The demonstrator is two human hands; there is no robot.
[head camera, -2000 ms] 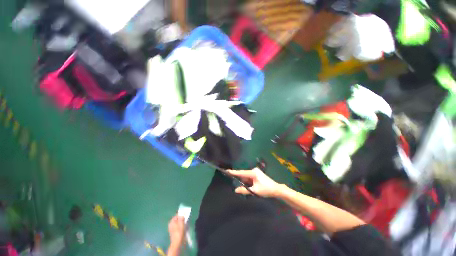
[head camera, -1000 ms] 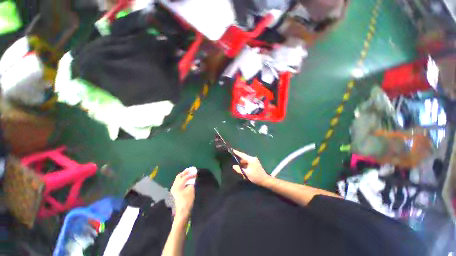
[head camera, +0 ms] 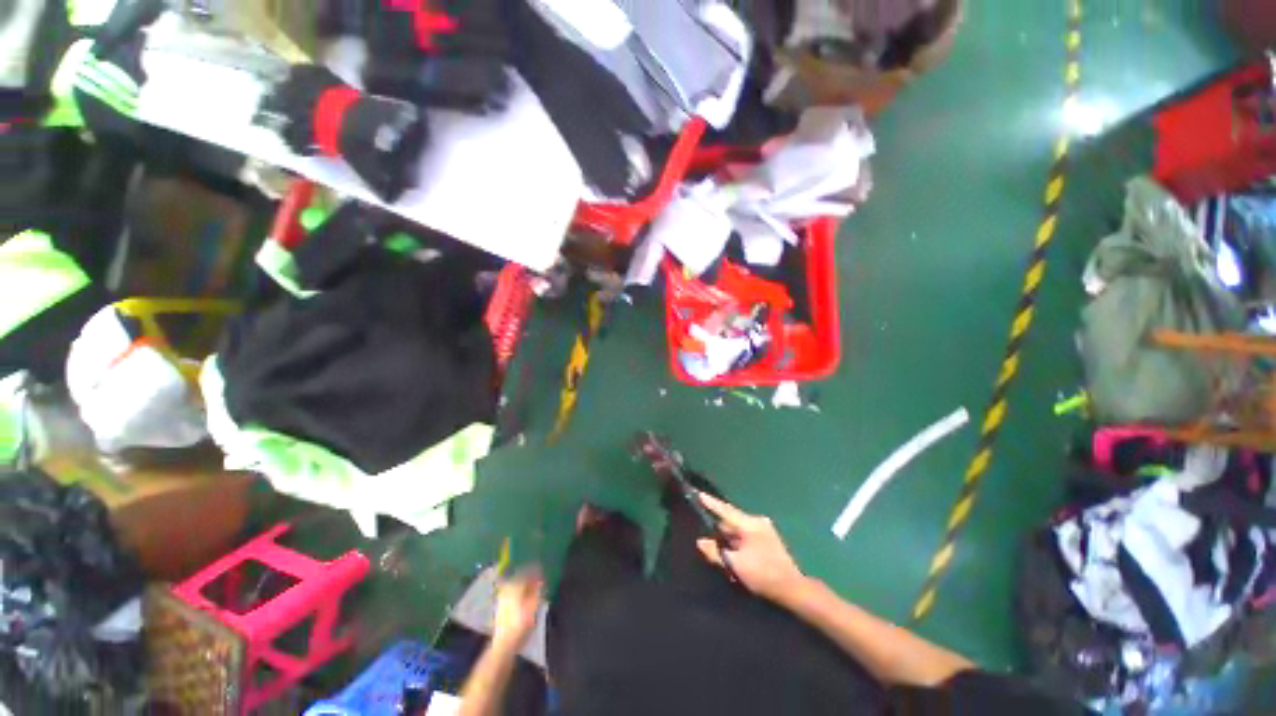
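My right hand (head camera: 756,554) is in front of my body and holds a long thin dark tool (head camera: 694,492), which looks like scissors or snips, pointing up and left over the green floor. My left hand (head camera: 518,610) is blurred at the lower middle, left of my black-clothed legs. I cannot tell if it holds anything. A grey and black piece (head camera: 483,610) lies beside it.
A red basket (head camera: 837,301) with scraps stands ahead. Black cut pieces with pale-green edges (head camera: 364,350) are at left, near a pink stool (head camera: 336,576) and blue basket (head camera: 375,683). A white strip (head camera: 896,469) lies on the floor. Bundles cover a white table (head camera: 497,182).
The view has turned away from the blue basket towards the red basket and floor. The white item seen earlier in my left hand no longer shows. My right hand still holds the dark tool.
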